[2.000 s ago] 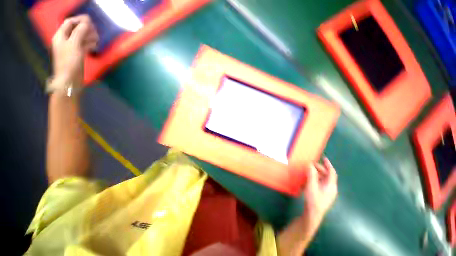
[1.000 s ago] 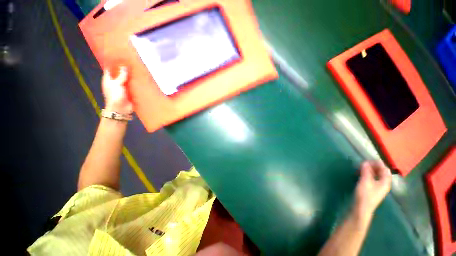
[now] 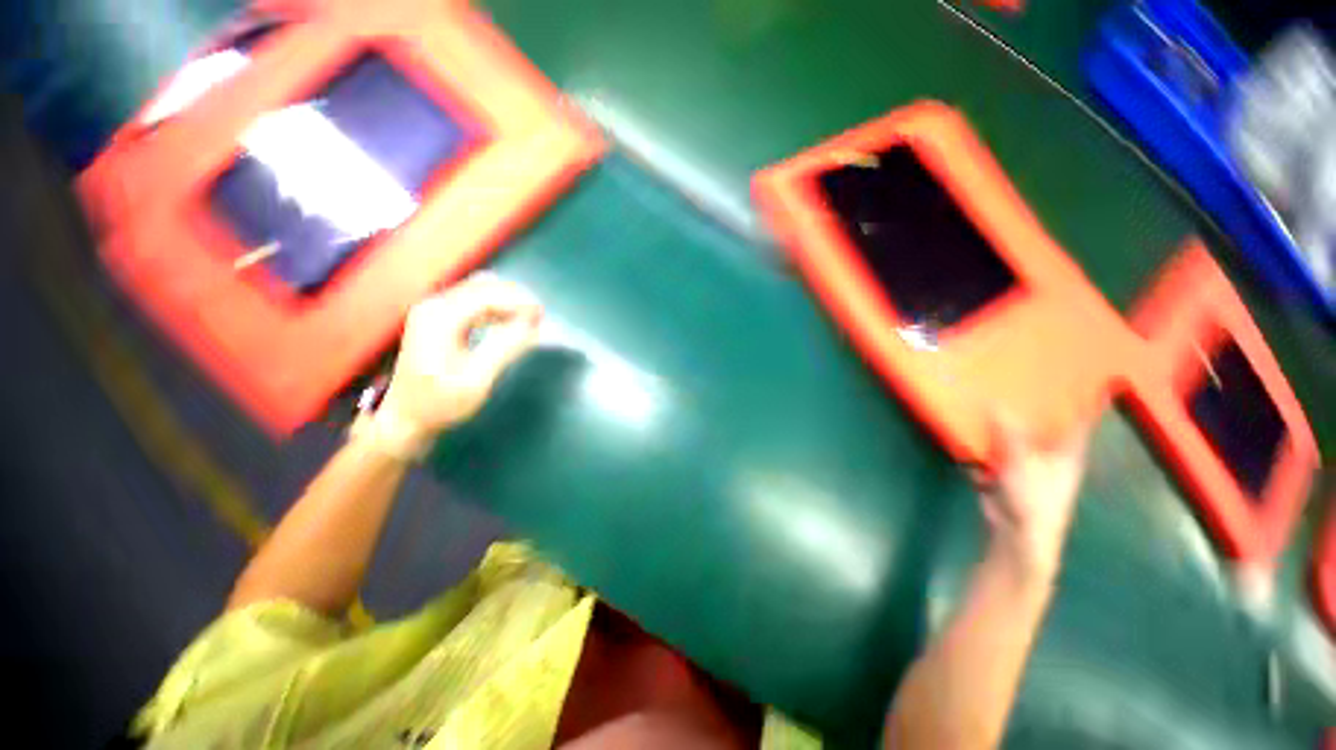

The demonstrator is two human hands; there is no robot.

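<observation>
My right hand point(image 3: 1033, 476) grips the near edge of an orange foam pad point(image 3: 1033, 366) right of centre; its fingertips are blurred. A dark-screened tablet point(image 3: 923, 242) lies on this pad, with a small pale tab at its far end. My left hand point(image 3: 466, 352) is empty, fingers loosely curled and apart, over the green surface beside the left foam pad point(image 3: 506, 103). A tablet point(image 3: 315, 220) with a purplish screen and a bright white reflection lies on that left pad.
Another orange pad point(image 3: 1172, 301) with a dark tablet point(image 3: 1242, 418) touches or nearly touches the held pad at right. A blue bin point(image 3: 1172, 88) stands at the far right edge. The green surface point(image 3: 689, 440) curves across the view, with grey floor at lower left.
My left hand has let go of the left pad. My right hand has taken hold of the dark tablet's pad, which has come across the seam towards me. The view has also shifted.
</observation>
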